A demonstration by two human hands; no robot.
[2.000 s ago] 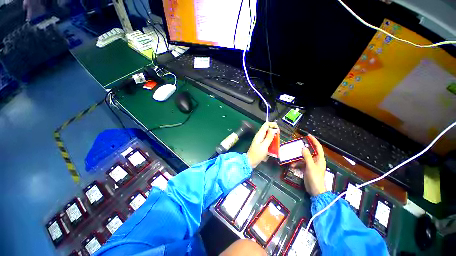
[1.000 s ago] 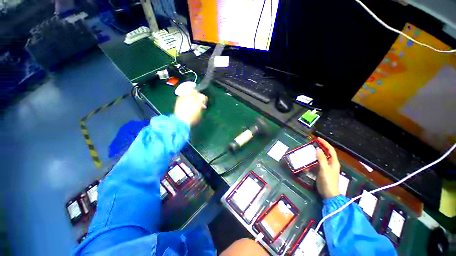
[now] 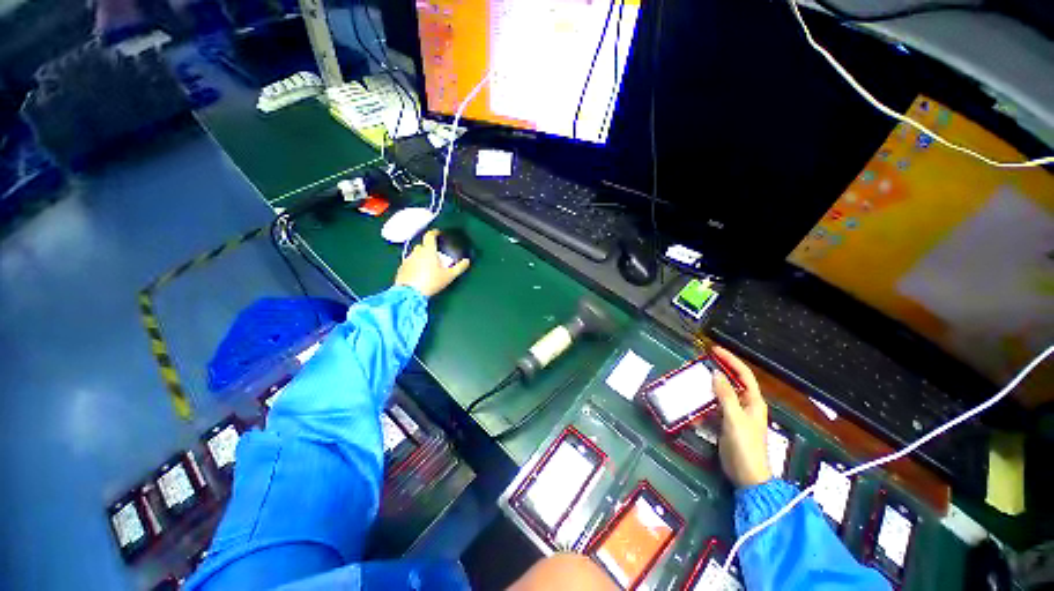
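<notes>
My left hand (image 3: 428, 268) is stretched out over the green mat, its fingers on the black mouse (image 3: 453, 247) beside the white mouse (image 3: 407, 224). A white cable hangs down close to that hand; its lower end is not clear. My right hand (image 3: 741, 418) grips a red-edged phone (image 3: 682, 394) with a white label, above the clear tray. In the tray (image 3: 596, 418) lie a white-labelled phone (image 3: 558, 486) and an orange-faced phone (image 3: 636, 535). A plain white slip (image 3: 629, 375) lies in an upper pocket.
A barcode scanner (image 3: 550, 346) lies left of the tray. Keyboards (image 3: 539, 206) stand below two lit monitors (image 3: 526, 69). A green-screened device (image 3: 696, 298) sits by the right keyboard. Another white cable (image 3: 925, 439) crosses my right forearm. More phones (image 3: 178, 485) lie in trays low at left.
My left hand has left the tray area, where it held a red-edged item near the cable end, and moved out left to the black mouse. My right hand still holds the labelled phone.
</notes>
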